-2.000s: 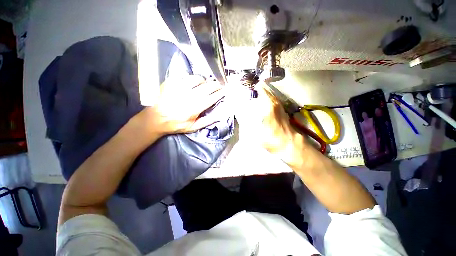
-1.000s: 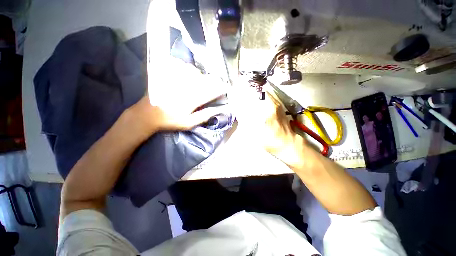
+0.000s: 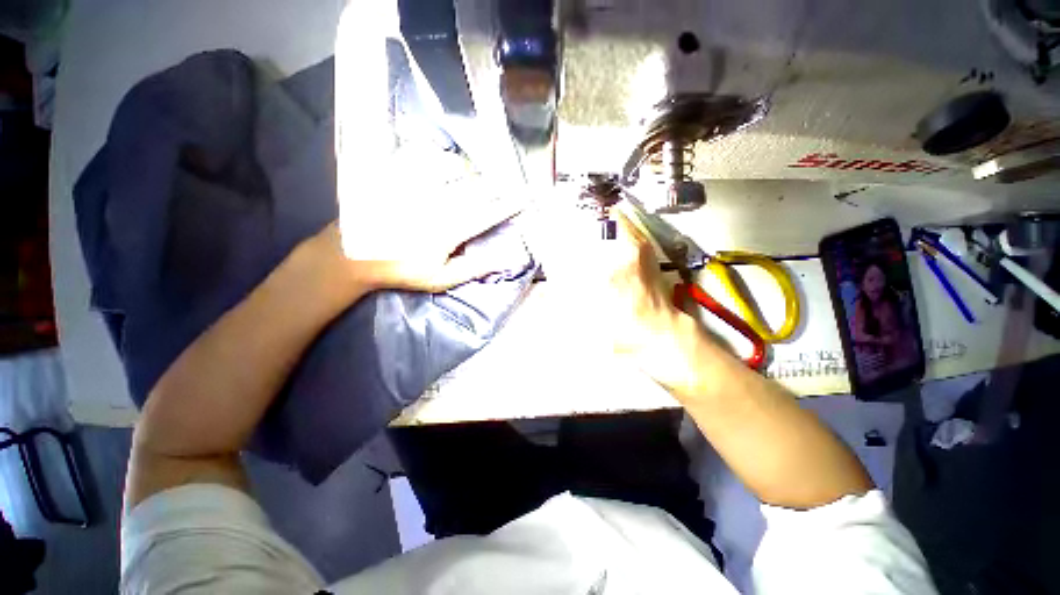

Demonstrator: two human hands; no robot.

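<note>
The dark blue-grey garment (image 3: 209,221) lies heaped on the white table, left of the needle area, and hangs over the front edge. My left hand (image 3: 407,262) rests on the garment, its fingers washed out by glare near the needle. My right hand (image 3: 639,302) is right of the needle area, beside the scissors; glare hides its fingertips and whether they hold anything. The presser foot and needle area (image 3: 604,192) shows small metal parts, partly lost in glare. The off-white sewing machine head (image 3: 802,105) spans the top right.
Scissors with yellow and red handles (image 3: 761,296) lie right of my right hand. A lit smartphone (image 3: 874,308) lies further right, then blue pens (image 3: 947,279) and a white stick (image 3: 1030,282). A ruler strip (image 3: 802,363) runs along the front edge.
The garment edge near my left hand has shifted slightly, and its folds there have changed. The machine appears slightly further right than at first. The phone picture has changed. My right hand stays nearly still.
</note>
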